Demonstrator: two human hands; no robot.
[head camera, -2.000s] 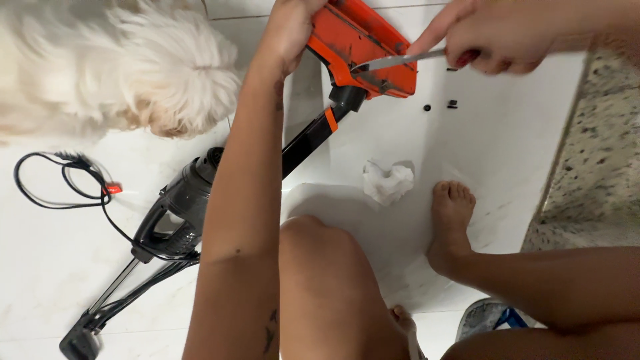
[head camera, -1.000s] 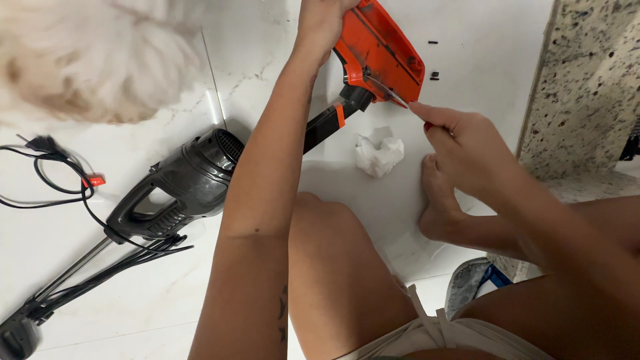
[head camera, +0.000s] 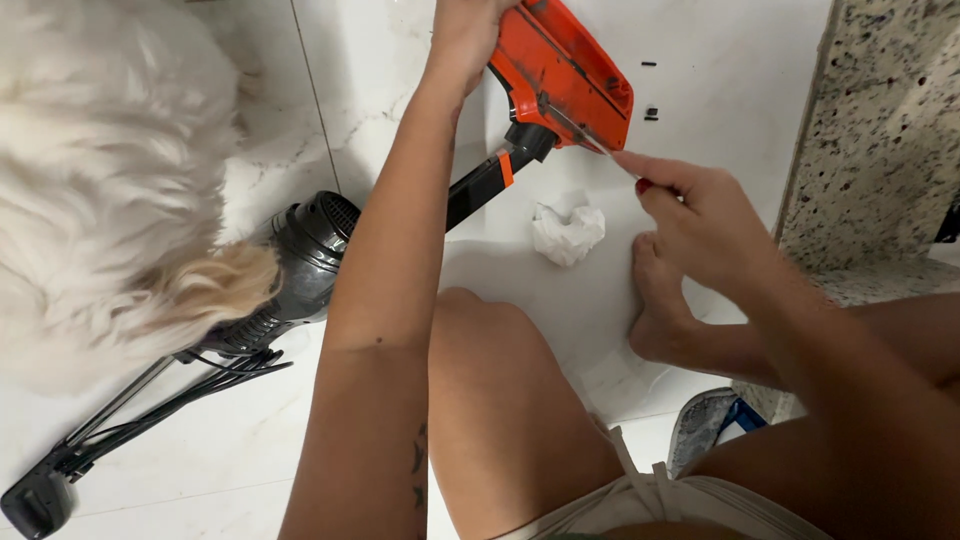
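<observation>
At the top, my left hand grips the upper edge of an orange vacuum floor head, whose grimy underside faces me; its fingers are partly cut off by the frame. My right hand holds a thin metal tool, possibly a knife, with its far end against the floor head near the neck. A black joint links the head to the black tube of a stick vacuum. The vacuum's dark body lies on the floor, partly behind my left forearm and the dog.
A white fluffy dog stands at the left, over part of the vacuum. Crumpled white tissue lies on the marble-like floor below the head. Small black pieces lie right of it. A speckled stone edge borders the right side.
The dog has come further over the vacuum, covering part of its body and the cord loop that showed before. My right hand has moved down from beside the head, still holding the tool.
</observation>
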